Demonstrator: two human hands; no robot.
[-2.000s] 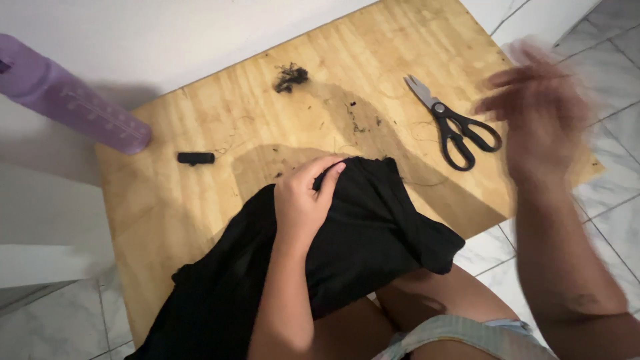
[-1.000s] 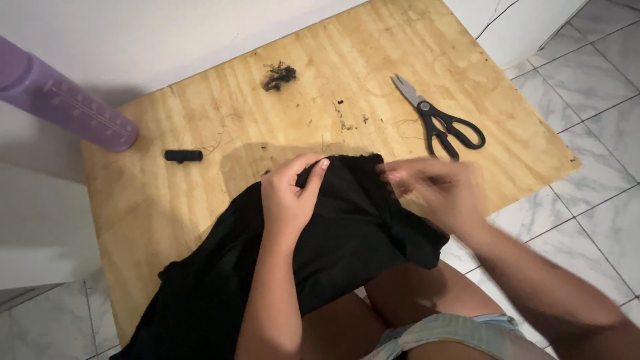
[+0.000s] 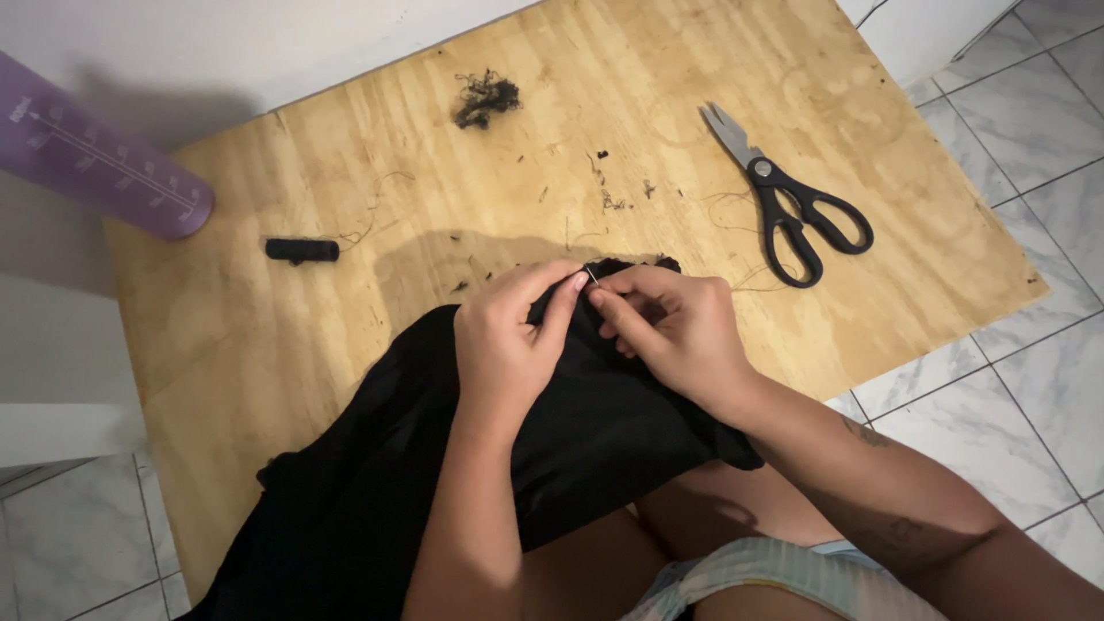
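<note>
A black cloth (image 3: 604, 431) lies over the table's near edge and the person's lap. My left hand (image 3: 526, 319) pinches its upper edge between thumb and forefinger. Close beside it, my right hand (image 3: 673, 328) holds a thin sewing needle (image 3: 592, 276) between thumb and forefinger, its tip at the cloth by my left fingertips. Whether the tip is inside the cloth, I cannot tell. Scissors with black handles (image 3: 785, 198) lie to the right of my hands, blades pointing away. A spool of black thread (image 3: 302, 250) rests on its side at the left, a loose strand trailing from it.
The wooden tabletop (image 3: 880, 302) bears a tangle of dark thread scraps (image 3: 486, 99) towards the back, and several small snippets around its middle. At the far left stands a purple bottle (image 3: 103, 155). A white wall (image 3: 259, 43) runs behind the table.
My right hand, raised to the right of the scissors two seconds ago, has come in to the cloth's edge beside my left hand. My left hand has stayed on the cloth.
</note>
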